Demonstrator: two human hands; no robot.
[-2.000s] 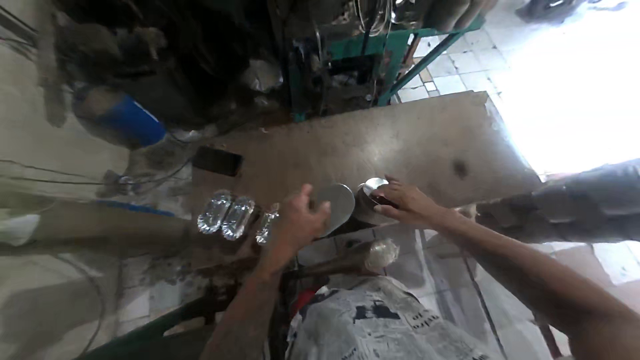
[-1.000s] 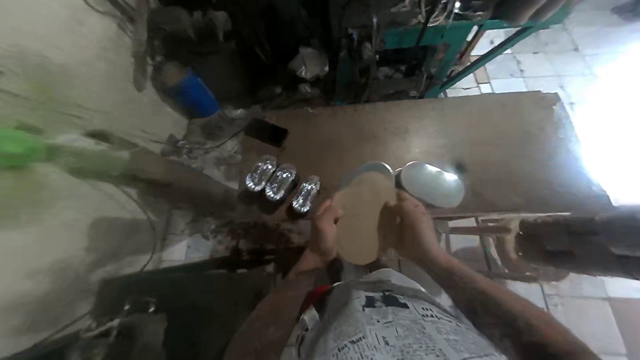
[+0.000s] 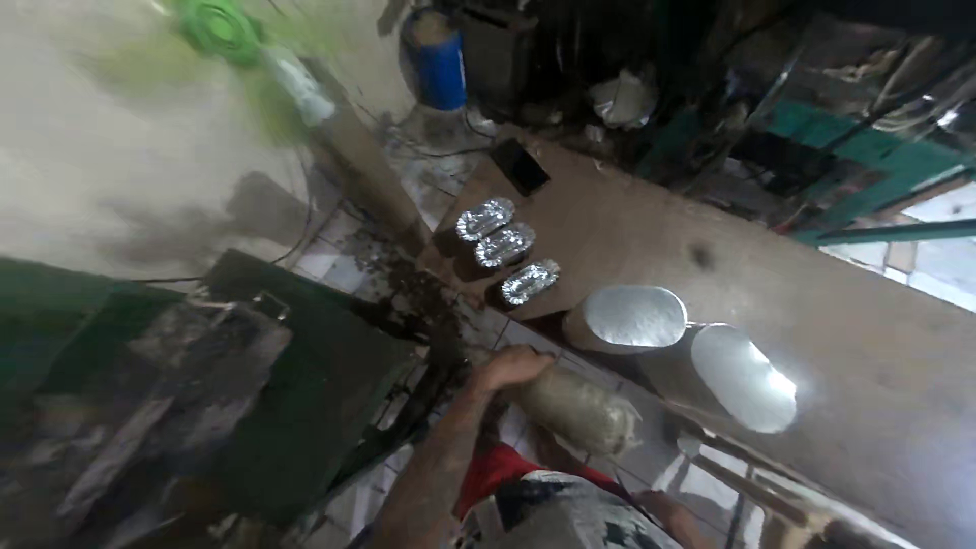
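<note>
My left hand (image 3: 518, 366) is low at the middle, its fingers curled at the near end of a pale, wrapped roll-like thing (image 3: 583, 412); whether it grips this is unclear. I cannot make out my right hand; some bare skin shows at the lower edge beside the patterned cloth on my lap. Two stacks topped by oval silvery sheets, a left one (image 3: 637, 315) and a right one (image 3: 743, 377), stand side by side at the bench's near edge. Left of them are three crinkled oval foil pieces, upper (image 3: 486, 219), middle (image 3: 505, 245) and lower (image 3: 531, 281).
A dark flat rectangular object (image 3: 520, 166) lies at the far left corner of the brown bench (image 3: 633, 221). Beyond it stands a blue container (image 3: 442, 72). Dark green machinery (image 3: 305, 381) is at the left, with a green frame (image 3: 831, 130) at the upper right.
The tan oval piece held between both hands a second ago is out of them. My left hand has moved away from the stacks, and the left stack's silvery top is uncovered. The view has swung left.
</note>
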